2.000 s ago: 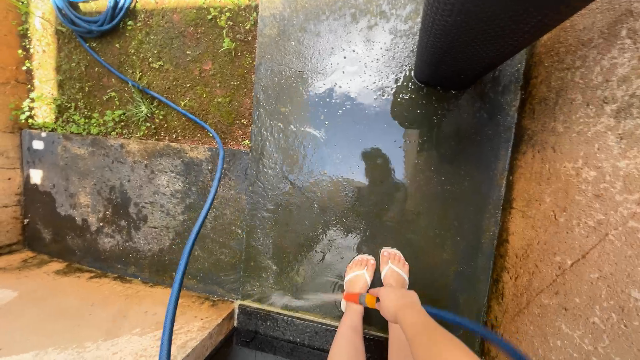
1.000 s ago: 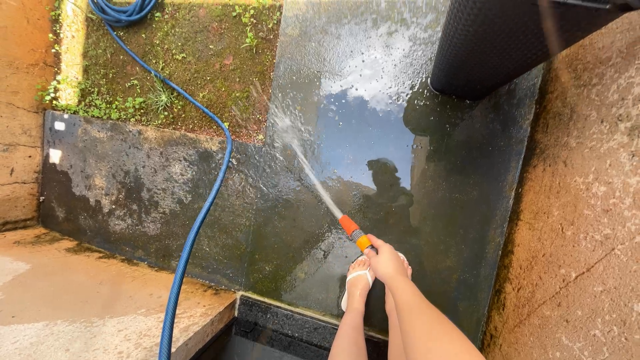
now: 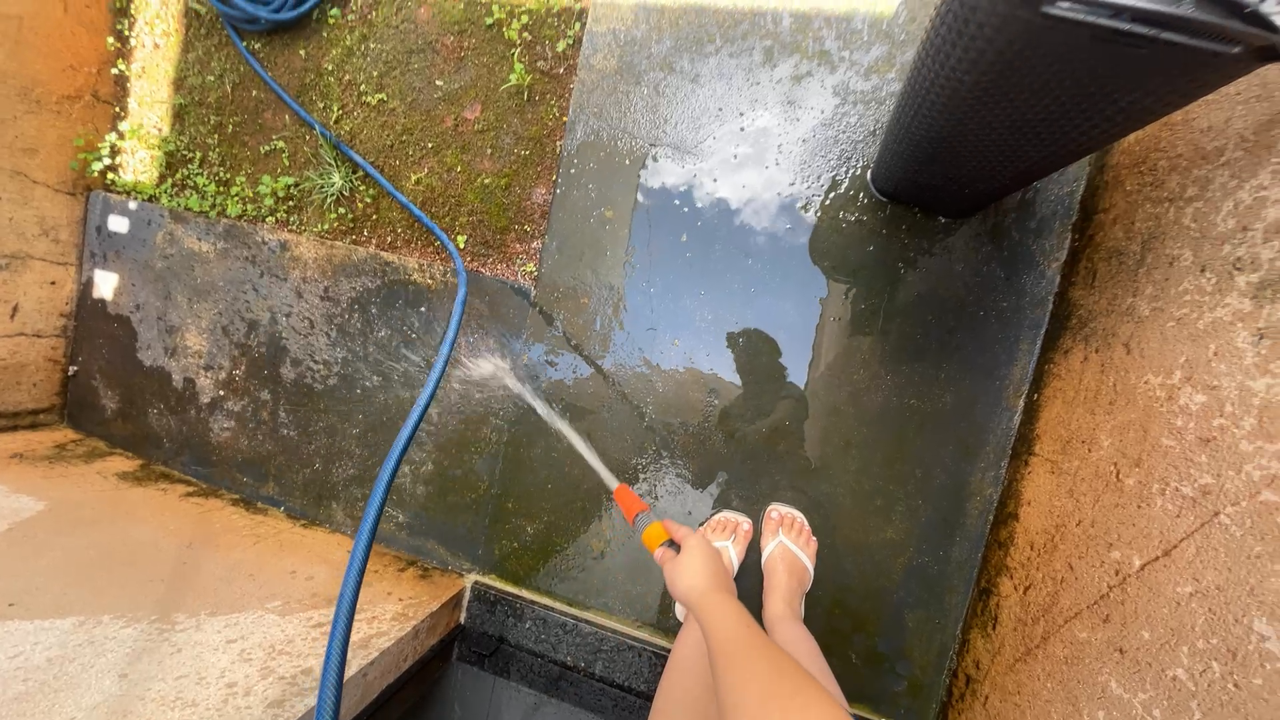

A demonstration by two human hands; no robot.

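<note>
My right hand [image 3: 695, 568] is closed around an orange and yellow hose nozzle [image 3: 641, 517], just in front of my feet in white flip-flops [image 3: 789, 548]. From the nozzle's tip a narrow water jet [image 3: 560, 424] runs up and left and splashes on the wet dark paving [image 3: 400, 330], close to a blue hose [image 3: 388, 470]. That hose lies in a long curve from the bottom edge to a coil at the top left. My left hand is not in view.
A tall black textured bin [image 3: 985, 110] stands at the upper right. Mossy soil with small weeds [image 3: 400, 120] lies at upper left. Rough orange-brown walls [image 3: 1160, 400] flank the paving, and a dark recessed step [image 3: 550, 640] is below.
My right hand has swung the nozzle from pointing left across my feet to pointing up and left. The splash has moved along the paving toward the blue hose since one second ago.
</note>
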